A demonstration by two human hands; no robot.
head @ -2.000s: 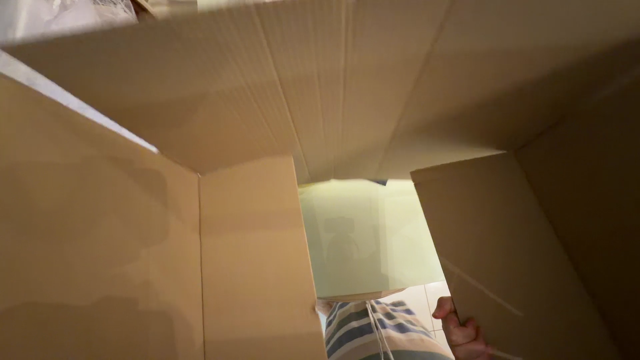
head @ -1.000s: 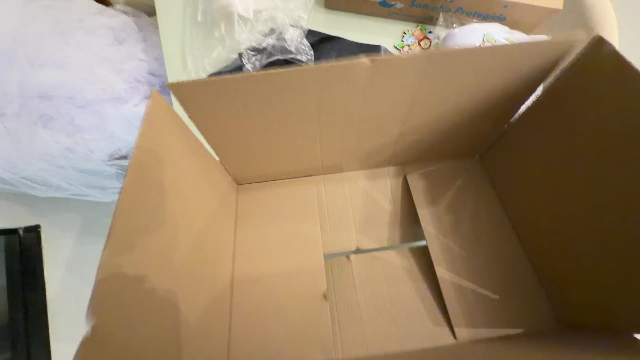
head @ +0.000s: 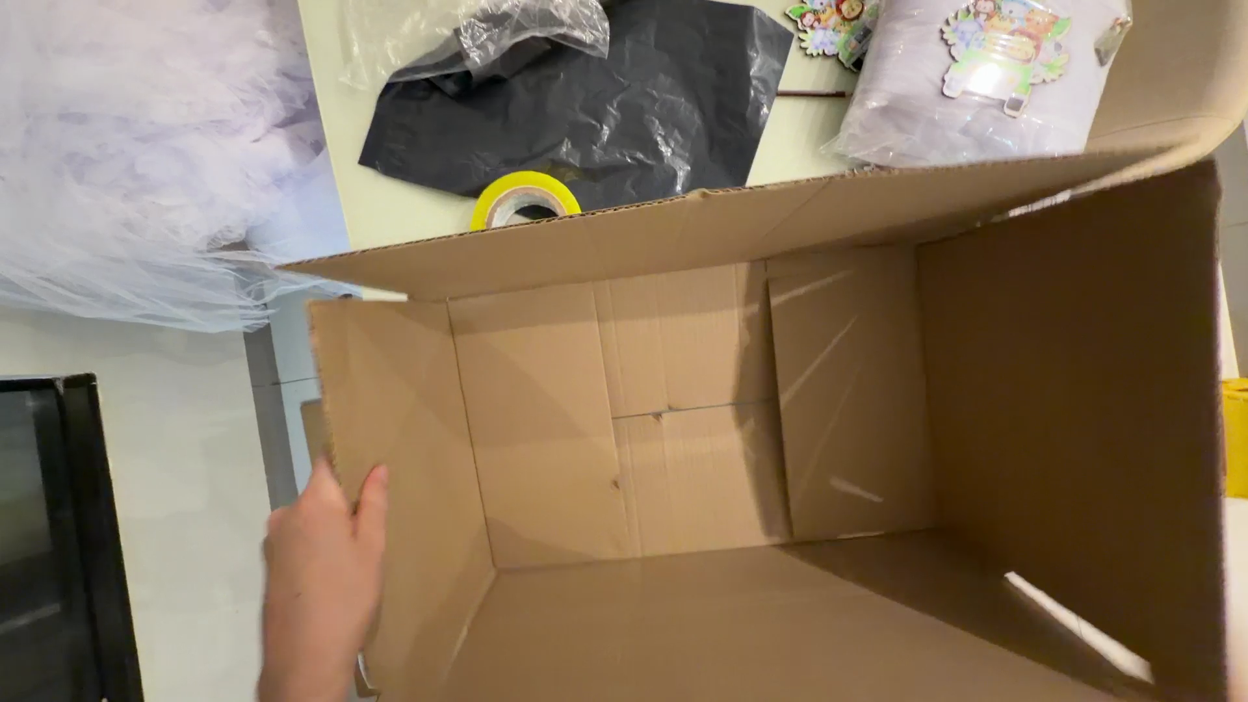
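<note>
A large cardboard box (head: pixel 702 614) stands with its top towards me, and its inside shows nothing in it. My left hand (head: pixel 322 585) grips the box's left wall, the thumb inside and the fingers behind the edge. The bottom flaps meet at a narrow seam. Of my right hand nothing can be made out; only a pale sliver shows at the lower right edge of the view. Just beyond the far wall lies a roll of yellow-edged tape (head: pixel 526 185), partly hidden by the box rim.
Behind the box, a pale table (head: pixel 336 146) bears a black plastic bag (head: pixel 575 127), clear plastic wrap (head: pixel 546 29) and a wrapped white bundle (head: pixel 975 107) with animal cut-outs. White tulle (head: pixel 146 146) lies at upper left, a black-framed object (head: pixel 88 526) at lower left.
The bottom flaps, apart two seconds ago with a gap between them, have come together. My left hand has come into view on the left wall. The hand seen earlier under the box is out of sight.
</note>
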